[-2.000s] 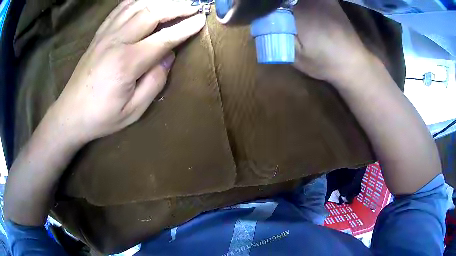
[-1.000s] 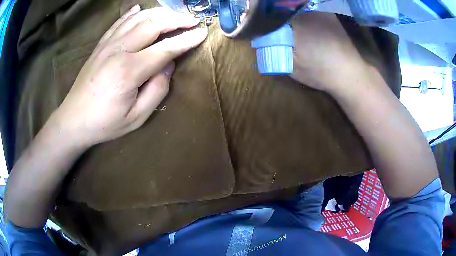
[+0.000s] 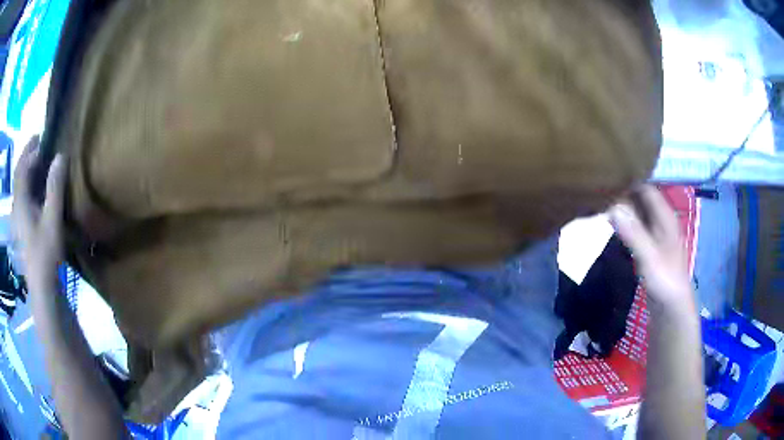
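Note:
A large brown cloth garment [image 3: 516, 103] spreads over the table and hangs towards my lap, its front edge slightly blurred. A flat brown piece with a rounded corner [image 3: 241, 112] lies on its left part, with a seam along its right side. My left hand [image 3: 43, 202] is at the garment's left edge, blurred, its fingers partly against the dark cloth edge. My right hand [image 3: 649, 223] is at the garment's front right corner, blurred, fingers at the cloth edge. Whether either hand grips the cloth is unclear. The machine head is out of view.
A white table surface [image 3: 718, 94] with a thin dark cord is at the right. Below the garment's right side is a red basket [image 3: 615, 361] with black cloth [image 3: 602, 301] in it. A blue basket [image 3: 739, 365] stands at the lower right. Brown cloth hangs at the lower left.
Both hands have left the needle area and moved down and outwards to the garment's edges. The view has tilted lower, and the machine head and ribbed part have left the picture.

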